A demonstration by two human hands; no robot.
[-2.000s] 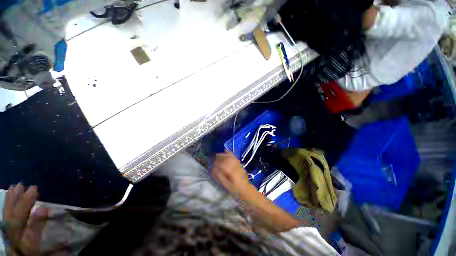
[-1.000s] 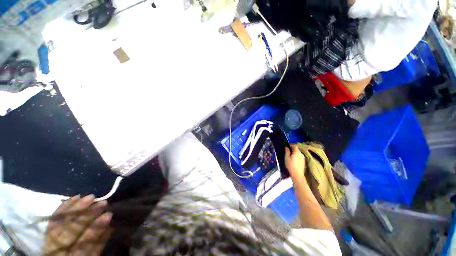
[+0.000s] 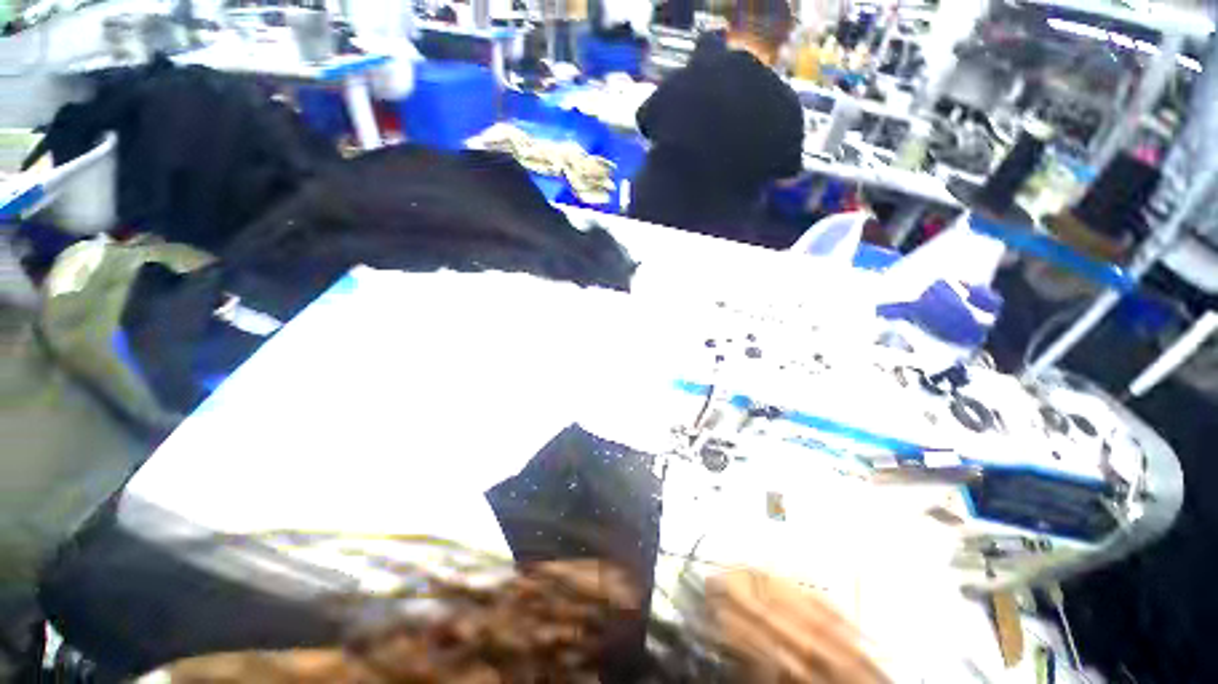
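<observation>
A small black cut piece (image 3: 577,497) with angled corners and pale specks lies on the white table (image 3: 401,388), left of the sewing machine (image 3: 868,448). Its lower part runs down to a brown blur at the picture's bottom edge. My right hand (image 3: 788,625) seems to be the blurred, skin-coloured shape right of the piece, cut off by the edge; its grip cannot be made out. My left hand cannot be told apart from the blur of hair and skin at the bottom. Large black cloth (image 3: 401,214) lies over the table's far left edge.
A tan tab (image 3: 1006,628) and slim tools are at the table's lower right. A thread cone (image 3: 1018,167) stands beyond the machine. A person in black (image 3: 721,127) sits beyond the table. Blue bins (image 3: 448,104) are behind. Olive cloth (image 3: 100,287) is at the left.
The view has swung from the table's side and the blue bin up to the machine and room. The hand that was at dark cloth in the bin has left there. The small black piece now shows on the table.
</observation>
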